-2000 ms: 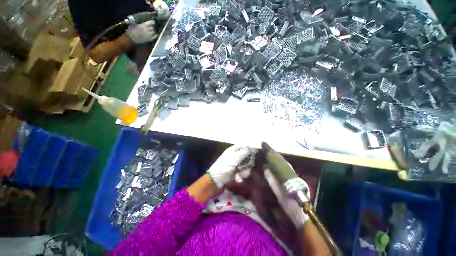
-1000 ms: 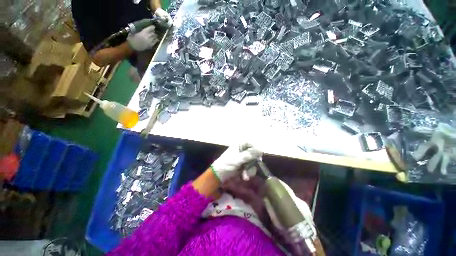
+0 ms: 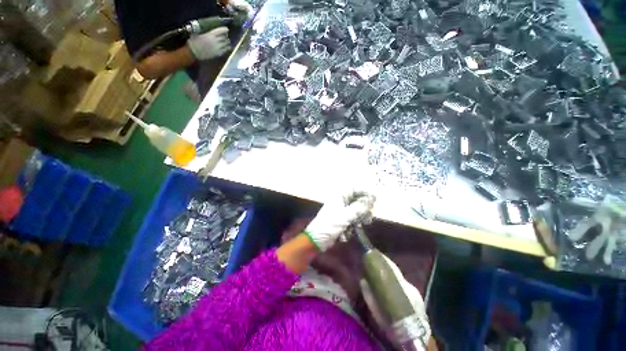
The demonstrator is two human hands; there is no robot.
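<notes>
My left hand [image 3: 338, 218], in a white glove with a green cuff edge, is closed near the table's front edge, fingers curled around a small grey part [image 3: 362, 201] that is mostly hidden. My right hand [image 3: 406, 293], in a white glove, holds the olive-green air tool [image 3: 386, 284] over my lap. The tool's thin tip points up toward the left hand; I cannot tell if it touches the part. The tool's silvery rear collar is at the bottom of the picture.
A large pile of grey parts [image 3: 412, 75] and glittering chips [image 3: 412, 154] lie on the white table [image 3: 274, 171]. An oil bottle [image 3: 171, 145] and thin strip stand at the left corner. A blue bin [image 3: 137, 274] of parts is left of my lap. Another person's gloved hand [image 3: 209, 43] is at upper left.
My left hand has moved up and right to the table edge. Over the two seconds, the air tool has swung more upright and lower. The view has shifted slightly.
</notes>
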